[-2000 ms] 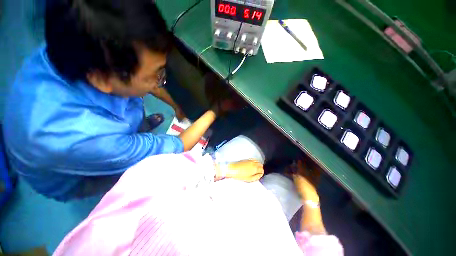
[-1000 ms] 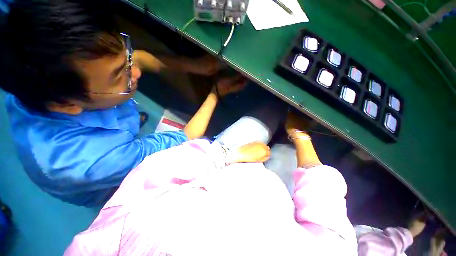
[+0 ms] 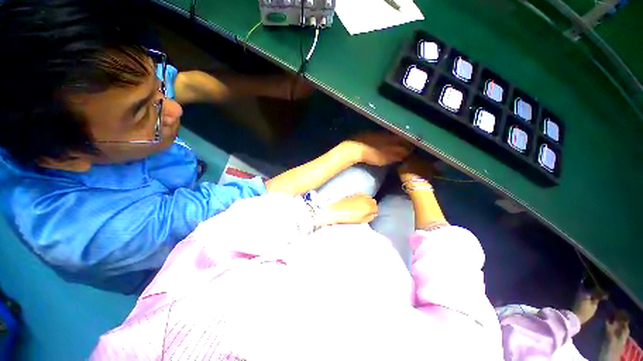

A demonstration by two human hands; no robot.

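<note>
My left hand (image 3: 354, 209), with a band at the wrist, lies on my lap; its fingers are too blurred to read. My right hand (image 3: 417, 171), with a pale bracelet, reaches under the bench edge; its fingers are in shadow. A black pocket tray (image 3: 451, 123) lies at a slant on the green bench (image 3: 352, 77). Two rows of small rounded-square smartwatch units (image 3: 451, 97) sit in its pockets, their screens lit whitish. Neither hand touches the tray.
A person in blue (image 3: 127, 211) leans in from the left, an arm reaching to my right hand. The power supply (image 3: 296, 13) with leads and a paper sheet (image 3: 374, 13) are at the top. Another person's hands (image 3: 591, 304) show at lower right.
The view has shifted, so the tray and power supply sit higher in the picture. The person in blue has leaned in, and their hand has moved right, beside my right hand.
</note>
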